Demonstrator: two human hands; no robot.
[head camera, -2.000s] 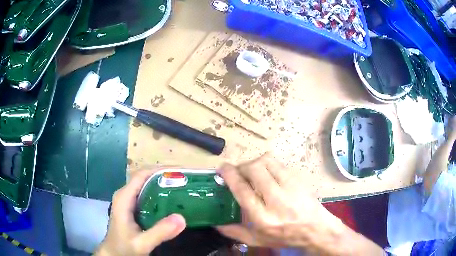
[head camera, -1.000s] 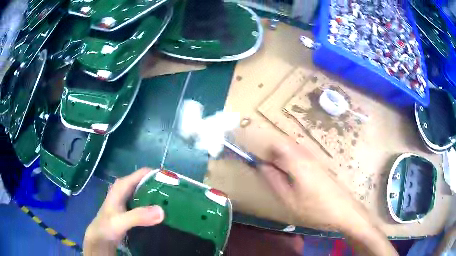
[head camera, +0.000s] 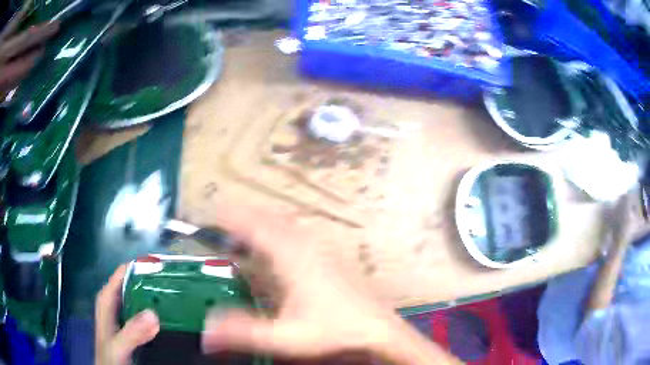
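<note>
My left hand (head camera: 125, 324) holds a green shell (head camera: 182, 296) at the lower left, thumb on its face. Two red-and-white lamp pieces (head camera: 217, 267) sit near its upper corners. My right hand (head camera: 306, 306) is blurred at the shell's right side, thumb spread from the fingers; blur hides whether it grips anything. The hammer (head camera: 182, 228) lies behind the shell, its white-wrapped head at left and its dark handle running towards my right fingers. A white glue cup (head camera: 335, 122) with a pale stick stands on stained cardboard pads (head camera: 313, 189).
A blue parts bin (head camera: 385, 71) is at the back. Stacked green shells (head camera: 43, 157) stand at left, where another person's hand (head camera: 25, 50) shows. An open shell (head camera: 509, 214) lies at right, near white wrap (head camera: 599, 167) and a coworker's sleeve (head camera: 581, 306).
My right hand was on the hammer handle one second ago and is now beside the shell, by the handle's end. The view has shifted. The held shell sits more level.
</note>
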